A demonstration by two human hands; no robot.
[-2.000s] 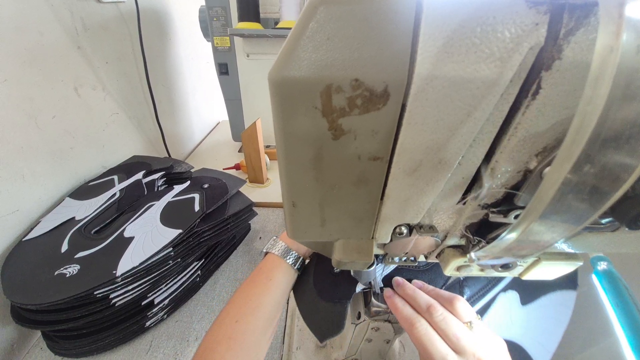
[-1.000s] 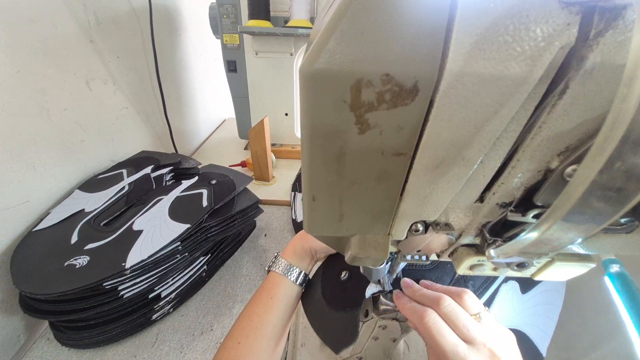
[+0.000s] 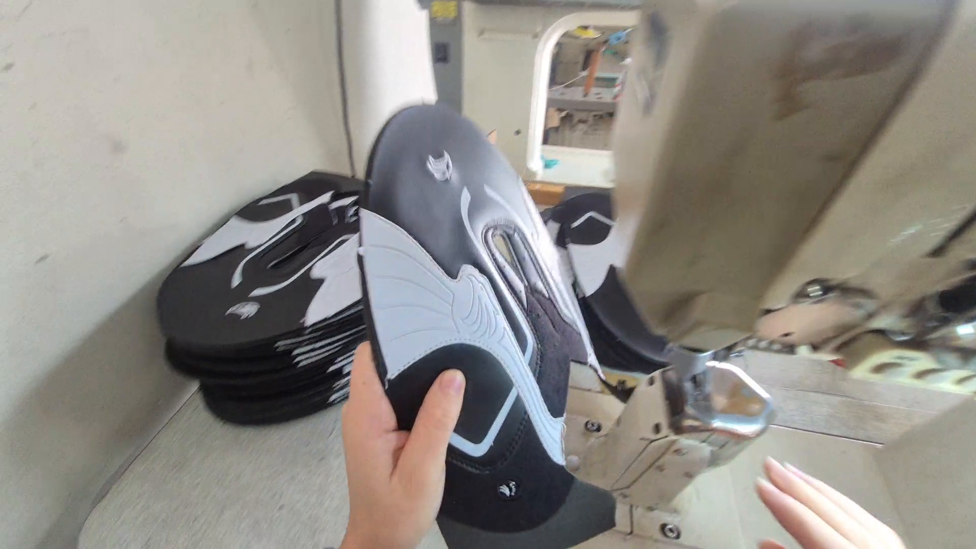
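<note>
My left hand [image 3: 404, 450] grips the lower left edge of a black shoe upper [image 3: 427, 305] with pale wing-shaped overlays, its thumb on the front face. The upper is held raised and tilted, left of the sewing machine's head [image 3: 709, 175] and its metal post bed [image 3: 686, 427]. My right hand [image 3: 823, 507] is at the lower right, below and right of the post, with fingers extended and nothing visible in it; part of it is outside the view.
A tall stack of similar black and pale shoe uppers [image 3: 267, 267] lies on the grey table [image 3: 229, 480] by the wall. More uppers [image 3: 602, 297] lie behind the machine's post. Another machine [image 3: 496, 84] stands at the back.
The shoe upper has moved from under the machine head to its left, raised in my left hand. My right hand has come away from the needle area. The view has shifted.
</note>
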